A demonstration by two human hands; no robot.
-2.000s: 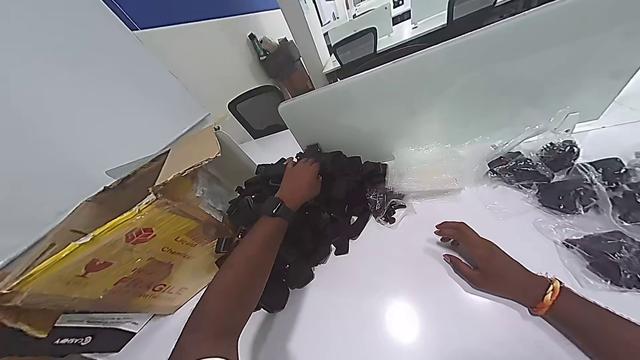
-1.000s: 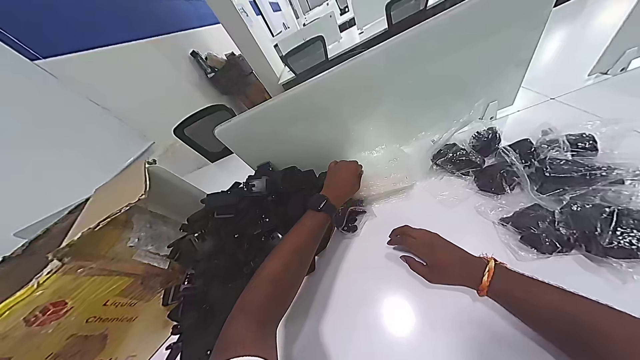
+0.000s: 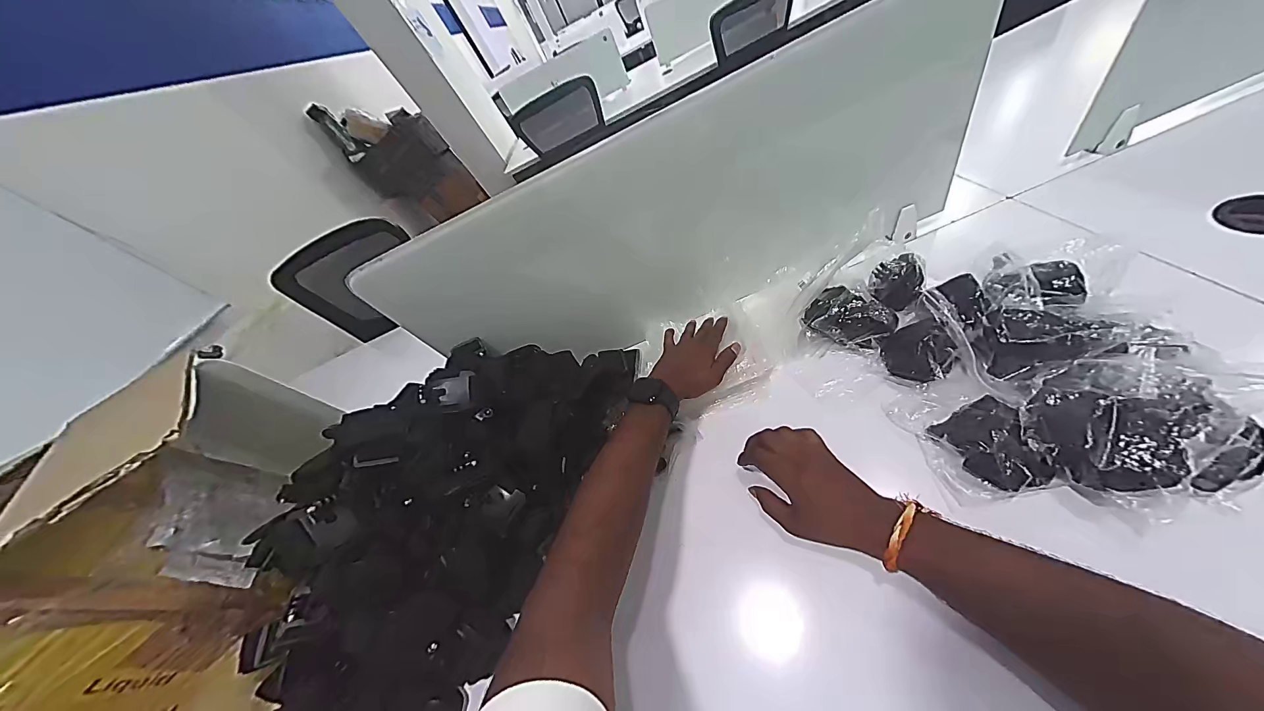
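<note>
My left hand (image 3: 696,357), with a dark watch on its wrist, lies spread on a stack of clear plastic bags (image 3: 746,341) at the foot of the pale divider. Just left of it, a large heap of small black items (image 3: 444,504) covers the desk; their exact kind is unclear. My right hand (image 3: 815,489), an orange band at its wrist, rests over the white desk (image 3: 731,553) with fingers slightly curled and nothing in them. Further right, several clear bags filled with black items (image 3: 1106,425) lie in a group.
A pale desk divider (image 3: 691,197) runs behind the hands. At the left stands an open, torn cardboard box (image 3: 89,612) bearing writing and yellow tape. Beyond the divider are a mesh-backed chair (image 3: 346,272) and more desks. A round black desk grommet (image 3: 1242,213) is at the far right.
My left hand has moved right, from on top of the black heap to the stack of clear bags. My right hand stays over the desk. The view has shifted.
</note>
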